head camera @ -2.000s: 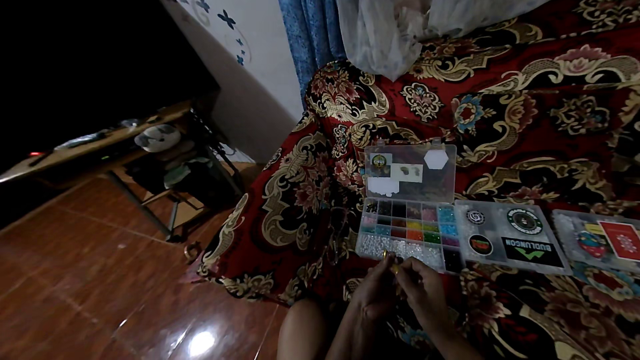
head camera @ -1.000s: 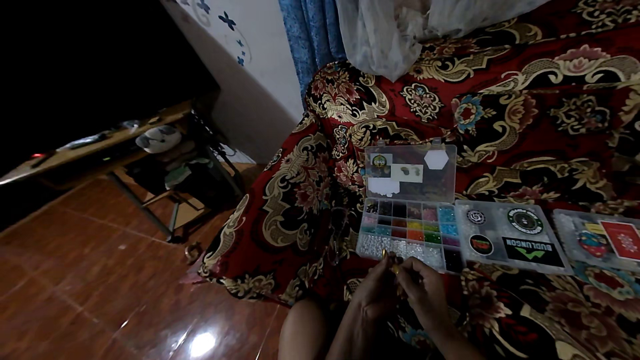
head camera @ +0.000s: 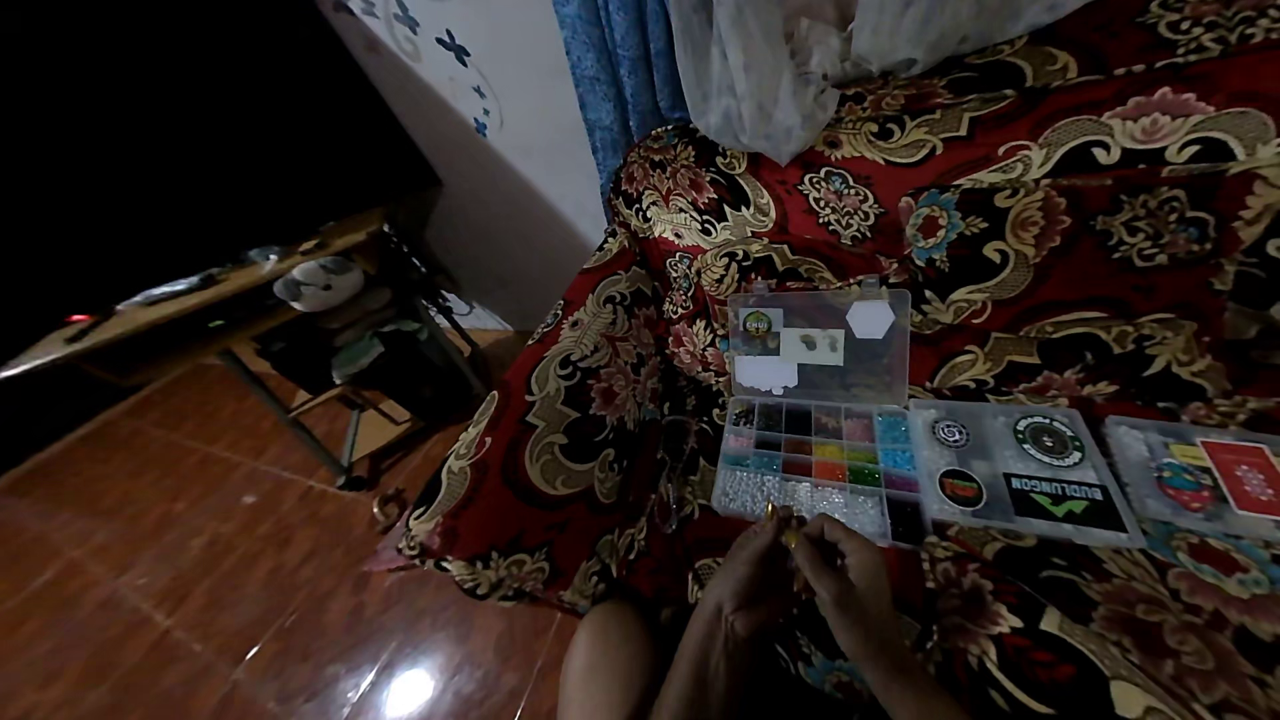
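Note:
My left hand (head camera: 748, 580) and my right hand (head camera: 848, 568) meet at the fingertips just in front of an open plastic bead organizer (head camera: 800, 440). Something small and dark shows between the fingertips, too small and dim to name. Yellow-gold nails show on both hands. The organizer's compartments hold beads in many colours, with clear beads (head camera: 835, 503) in the long front compartment. Its transparent lid (head camera: 820, 365) stands raised at the back, with paper pieces and a round sticker on it.
A closed plastic case with stickers (head camera: 965, 445) lies right of the organizer, and another case (head camera: 1130, 440) farther right. All rest on a sofa with a red floral cover (head camera: 560, 450). A wooden desk (head camera: 200, 300) with a plush toy (head camera: 322, 284) beside it stands left, over a tiled floor (head camera: 200, 560).

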